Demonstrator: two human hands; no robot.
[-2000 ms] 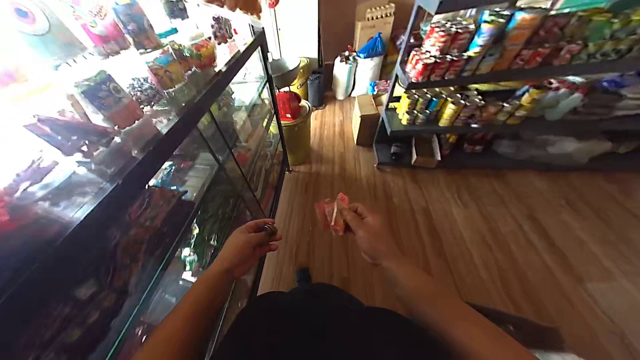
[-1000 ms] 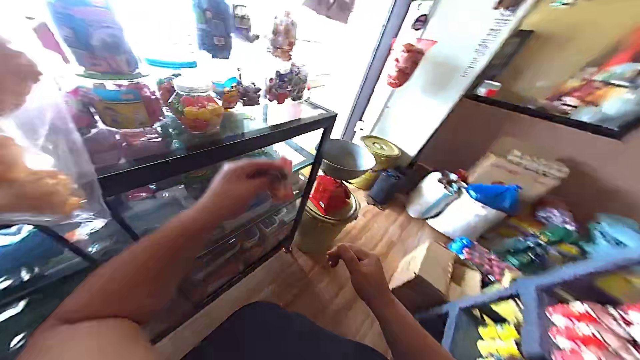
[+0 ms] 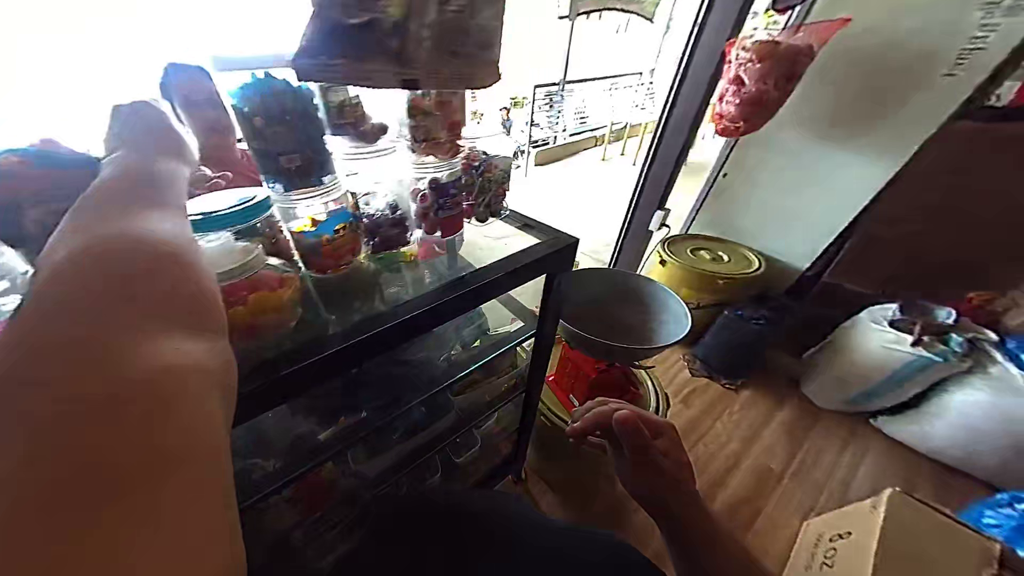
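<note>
My left arm reaches across the black-framed glass display case (image 3: 400, 316) at the left. My left hand (image 3: 150, 132) is over the case top, overexposed against the bright light; what it holds cannot be made out. Just behind it is a blurred upright shape, perhaps another person's hand. Below lie a clear jar with a teal lid (image 3: 230, 210) and a jar of colourful sweets (image 3: 324, 232). My right hand (image 3: 628, 448) hovers empty with loosely bent fingers, in front of a red weighing scale (image 3: 588, 376) with a metal pan (image 3: 624, 312).
A yellow-green lidded bucket (image 3: 708, 264) stands by the doorway behind the scale. White sacks (image 3: 876, 364) and a cardboard box (image 3: 888, 536) are on the wooden floor at the right. A red plastic bag (image 3: 764, 80) hangs by the door frame. Dark packaging hangs over the case.
The view has swung left toward the doorway. My right hand held reddish paper two seconds ago and now holds nothing. My left arm has stretched farther out over the case.
</note>
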